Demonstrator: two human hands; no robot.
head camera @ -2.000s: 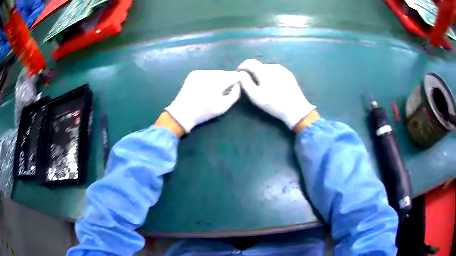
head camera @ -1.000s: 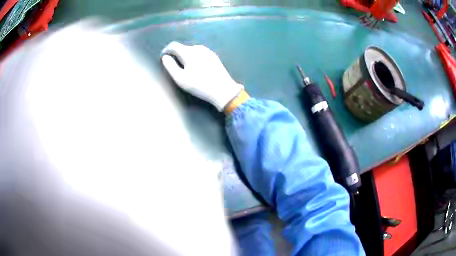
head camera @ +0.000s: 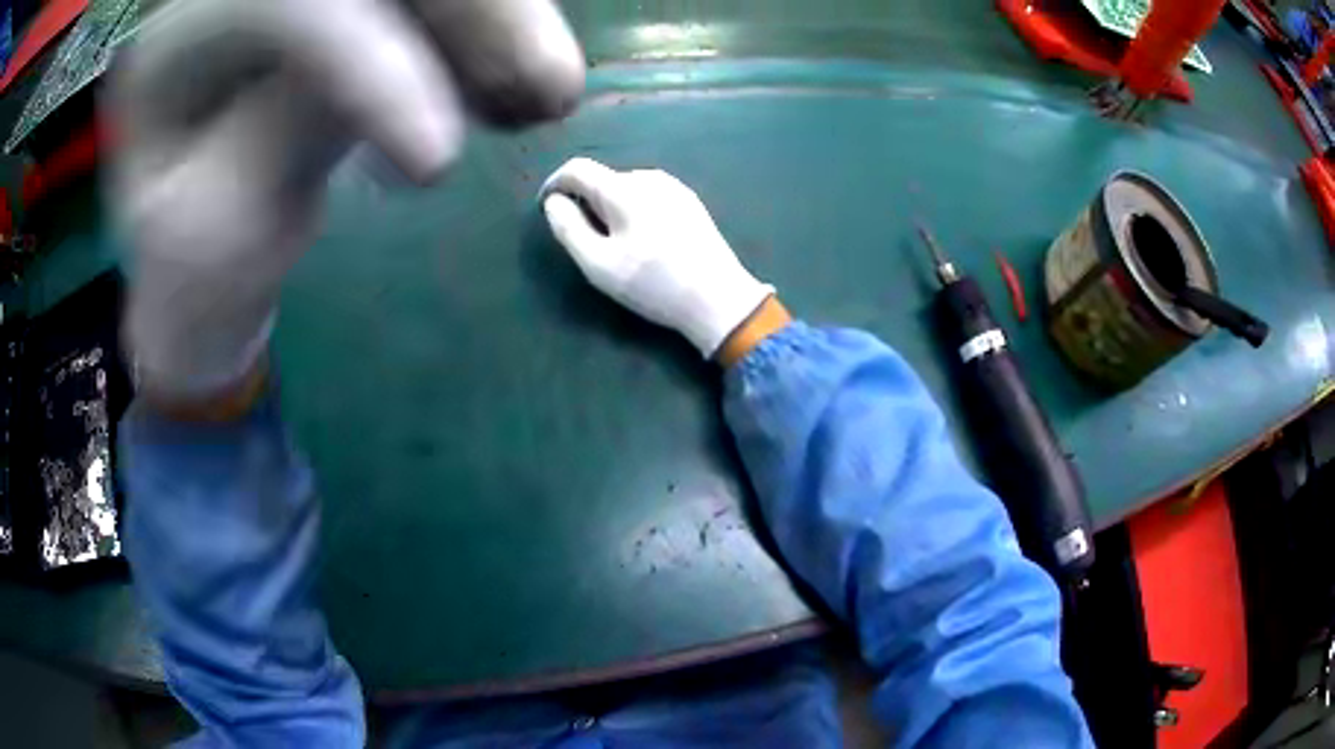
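My left hand (head camera: 278, 161), in a white glove, is raised close to the camera at the upper left, blurred, with its fingers apart and nothing visible in it. My right hand (head camera: 655, 252), in a white glove, rests on the green bench (head camera: 498, 483) with fingers curled and thumb near the index finger. Whether it pinches something small is hidden. A black electric screwdriver (head camera: 1013, 424) lies to its right, bit pointing away from me. A black parts tray (head camera: 73, 439) with silvery pieces is at the far left, partly behind my left sleeve.
An open round tin (head camera: 1113, 285) with a dark handle sticking out stands right of the screwdriver. A small red piece (head camera: 1012, 285) lies between them. Red carriers with green boards (head camera: 76, 73) are at the upper left and upper right. A red-and-black box (head camera: 1193, 615) is at lower right.
My hands were together at the bench's middle two seconds ago. They are now apart, the left lifted toward the camera and off to the left. The camera view has turned rightward.
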